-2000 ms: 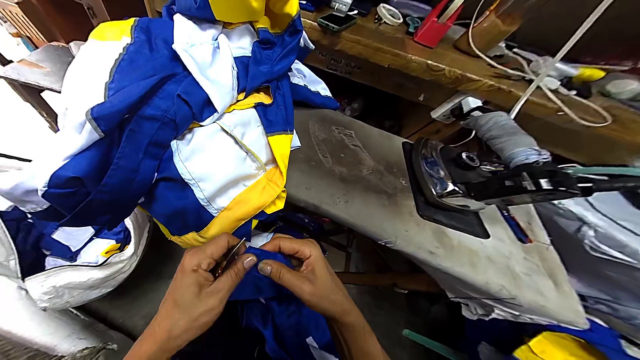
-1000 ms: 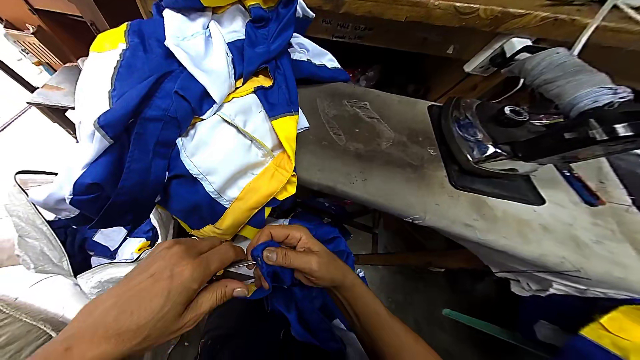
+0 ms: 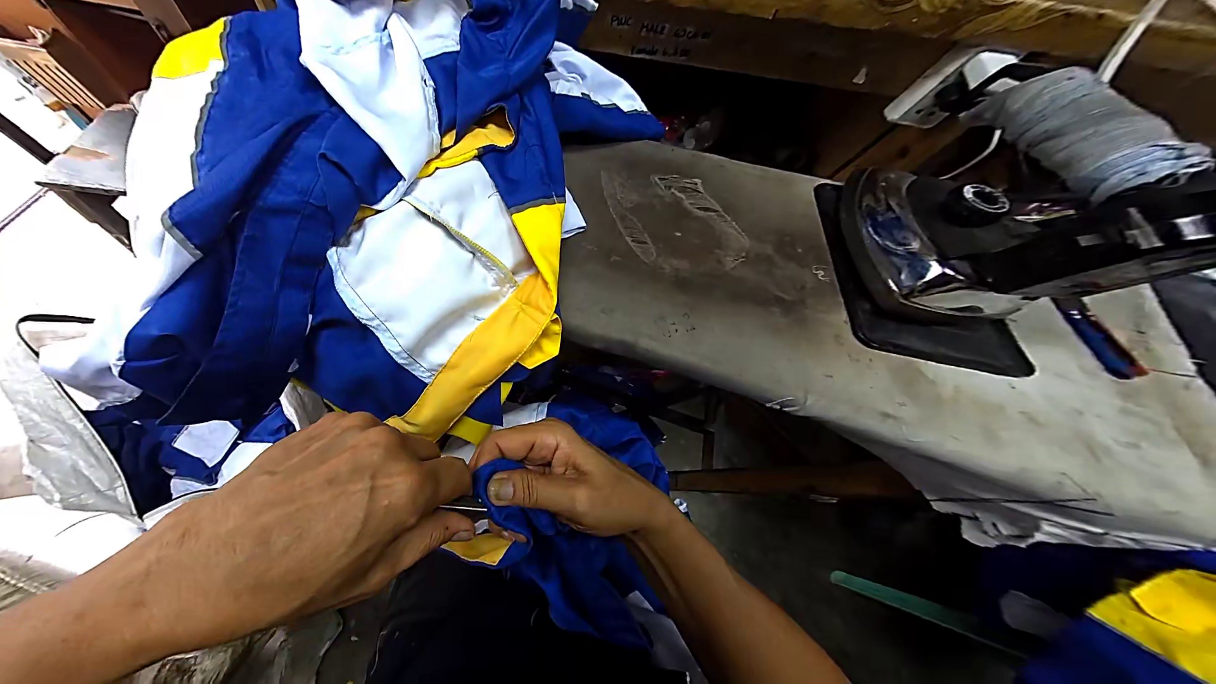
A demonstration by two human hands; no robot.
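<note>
Blue cloth (image 3: 521,513) of a garment is pinched between the thumb and fingers of my right hand (image 3: 575,480). Close against it on the left, my left hand (image 3: 347,508) has its back turned up and its fingers curled around a thin metal tool (image 3: 467,507); most of the tool is hidden, so its kind cannot be told. A bit of yellow cloth (image 3: 483,548) shows under the fingertips. Beyond both hands lies a heap of blue, white and yellow garments (image 3: 271,228), with a yellow band (image 3: 480,366) running down toward my left hand.
An ironing board (image 3: 703,285) stretches to the right, with an iron (image 3: 912,247) on a dark rest pad (image 3: 950,347). A white open sack (image 3: 71,427) with garments stands at left. More garments (image 3: 1159,617) lie low at right, near a green stick (image 3: 893,598). A wooden bench (image 3: 760,47) edges the back.
My left hand has turned so its back faces up, and its fingers now cover more of the tool. My right hand still pinches the blue cloth. The view has moved in lower and closer.
</note>
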